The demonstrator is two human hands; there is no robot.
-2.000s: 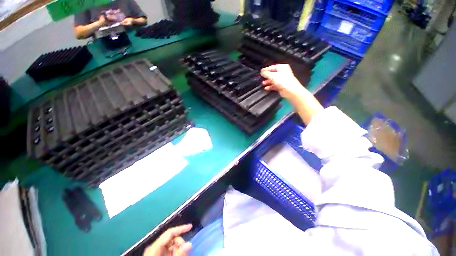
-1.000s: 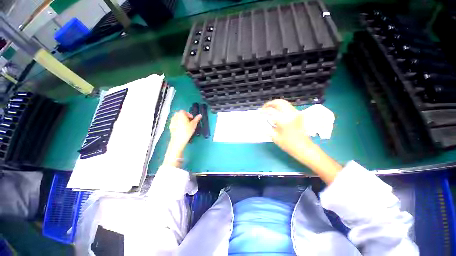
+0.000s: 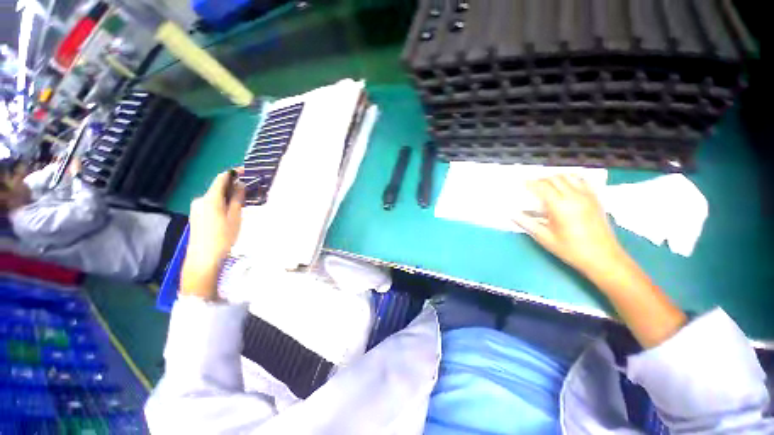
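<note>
My left hand (image 3: 217, 219) is at the left edge of the white sheets, closed around a black housing (image 3: 231, 183) whose dark end shows above the fingers. My right hand (image 3: 570, 217) rests over the white paper (image 3: 484, 192), fingers curled down; whether it holds anything cannot be told against the white. Two black housings (image 3: 396, 177) lie apart on the green bench, left of the paper. A row of black housings (image 3: 273, 146) lies side by side on the white sheets (image 3: 316, 161).
Stacked slotted trays (image 3: 577, 93) stand behind the paper, with small glossy parts in the top one. A crumpled white wipe (image 3: 666, 208) lies at the right. A plastic-lined bin holding black housings (image 3: 284, 353) is below the bench. Another person's sleeve (image 3: 64, 212) and stacked trays (image 3: 157, 144) are at far left.
The view has turned left. My left hand has moved from the housings beside the paper to the white sheets, with a housing in it. My right hand remains over the paper.
</note>
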